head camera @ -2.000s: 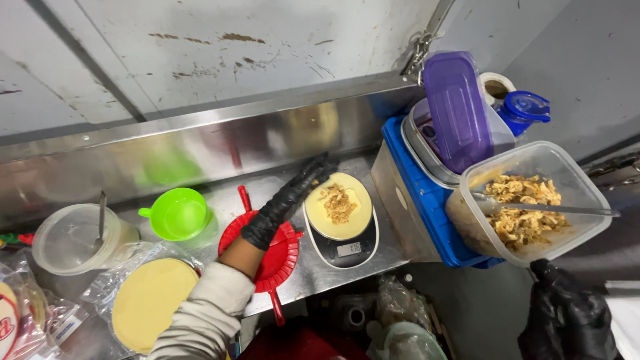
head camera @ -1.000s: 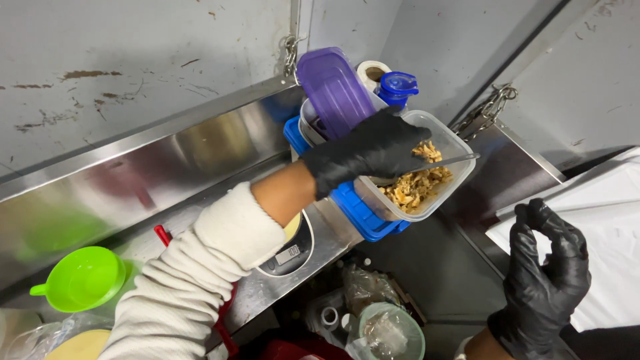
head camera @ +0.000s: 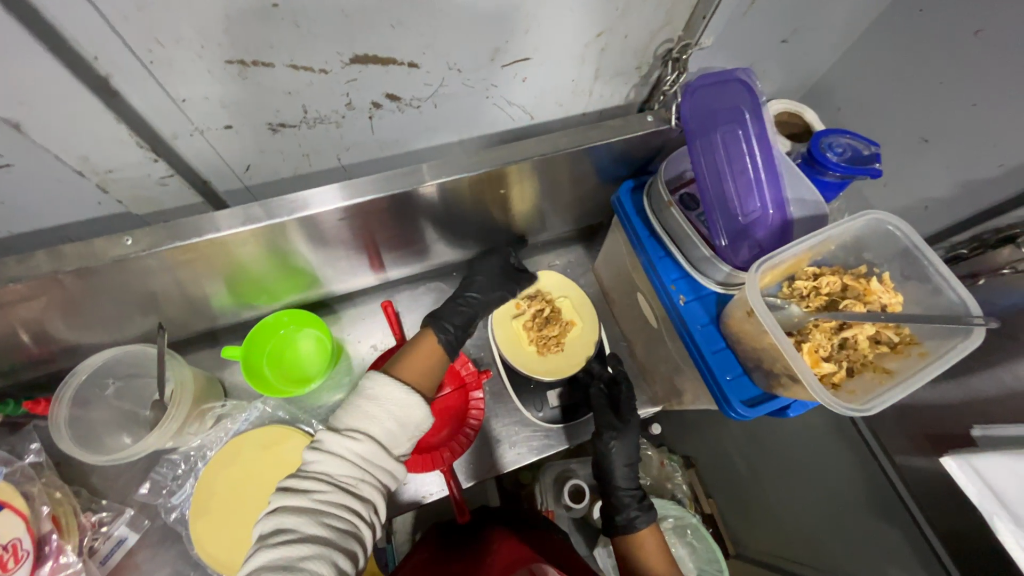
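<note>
A round dough disc [head camera: 512, 340] topped with shredded filling [head camera: 546, 322] lies on a kitchen scale [head camera: 534, 404]. My left hand [head camera: 484, 294], in a black glove, is at the disc's upper left edge; its fingertips are partly hidden. My right hand [head camera: 614, 432], also gloved in black, is at the disc's lower right edge, over the scale's corner. Whether either hand grips the disc cannot be told. Beneath my left forearm is a red plastic dumpling press [head camera: 452, 416], partly covered. At the right, a clear plastic container [head camera: 932, 280] holds shredded filling and a metal spoon [head camera: 904, 318].
A green plastic cup [head camera: 288, 352], a clear tub [head camera: 88, 416] with a utensil and stacked dough discs [head camera: 240, 488] on plastic stand at the left. A blue-lidded box [head camera: 680, 320] carries a container with a purple lid [head camera: 736, 168]. The steel counter's front edge runs below the scale.
My left hand has moved from the filling container back to the dough disc. My right hand has come in from the far right to the scale. The spoon now rests in the container.
</note>
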